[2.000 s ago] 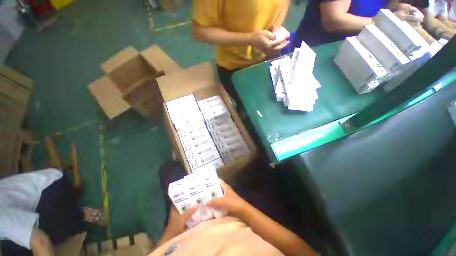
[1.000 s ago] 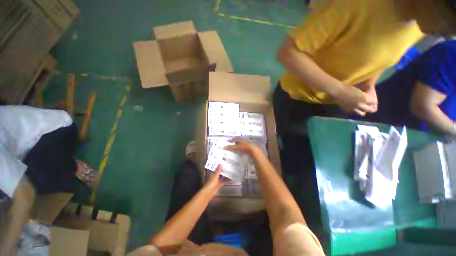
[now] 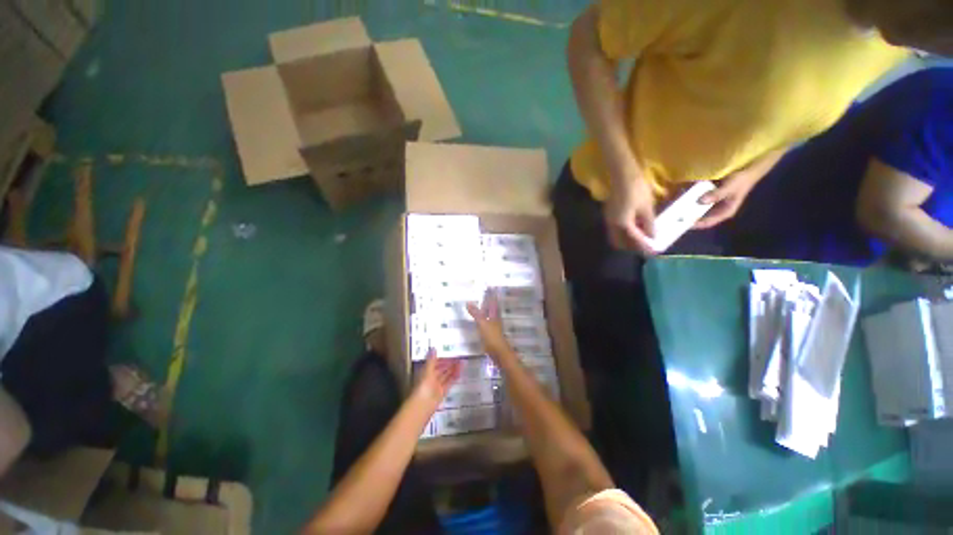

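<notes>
The brown shipping carton [image 3: 477,173] stands open in front of me, holding rows of white product boxes [image 3: 443,246]. A group of white boxes [image 3: 445,322] lies in its left row, between and in front of my hands. My left hand [image 3: 440,374] is at the near edge of this group, fingers apart. My right hand [image 3: 487,324] is at its right side, over the line between the two rows, fingers spread. Neither hand shows a grip around a box; exact fingertip contact is hard to tell.
An empty brown carton [image 3: 342,113] stands beyond on the green floor. At right, the green side table [image 3: 721,449] bears loose white leaflets [image 3: 805,355] and stacked white boxes [image 3: 901,361]. A yellow-shirted person holds a white piece [image 3: 681,216]. Another person sits at left.
The white box group has gone from my hands down into the carton's left row, and my hands have come off it. The yellow-shirted person now shows a white piece in hand.
</notes>
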